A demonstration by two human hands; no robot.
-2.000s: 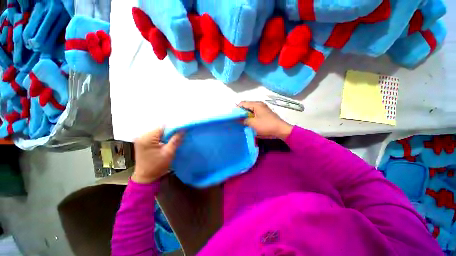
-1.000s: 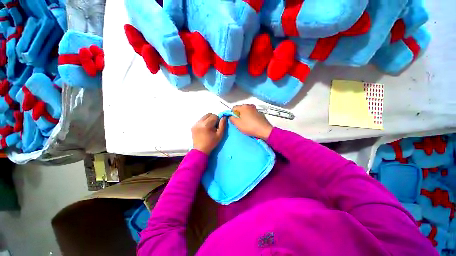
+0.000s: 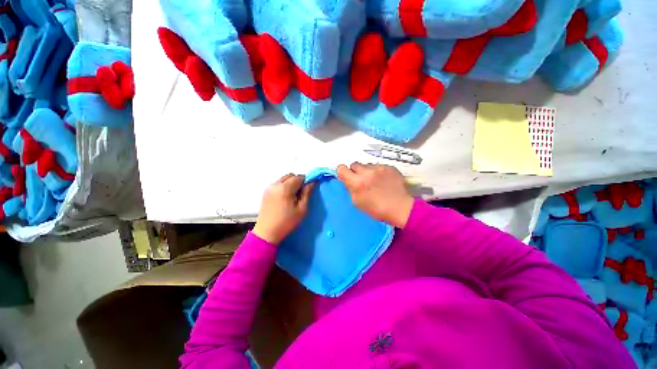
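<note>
A light blue plush lid (image 3: 333, 234) hangs over my lap just off the table's front edge, its plain inner side up, with a small dot near its middle. My left hand (image 3: 284, 207) pinches the top rim at its left side. My right hand (image 3: 378, 191) pinches the same rim a little to the right. The bit of rim between my fingertips is bunched. I cannot make out a needle or thread. Silvery thread snips (image 3: 394, 153) lie on the white cloth just beyond my right hand.
A heap of blue lids with red bows (image 3: 302, 61) covers the table's back. A yellow pad (image 3: 498, 138) with a red-marked sheet (image 3: 540, 137) lies at right. A full sack (image 3: 101, 173) stands left, another (image 3: 574, 249) lower right. An open cardboard box (image 3: 137, 310) is low at left.
The lid was held wide and sideways, then turned so one rim points to the table. Since then my hands have spread slightly apart, and the thin line seen by my right fingertips no longer shows.
</note>
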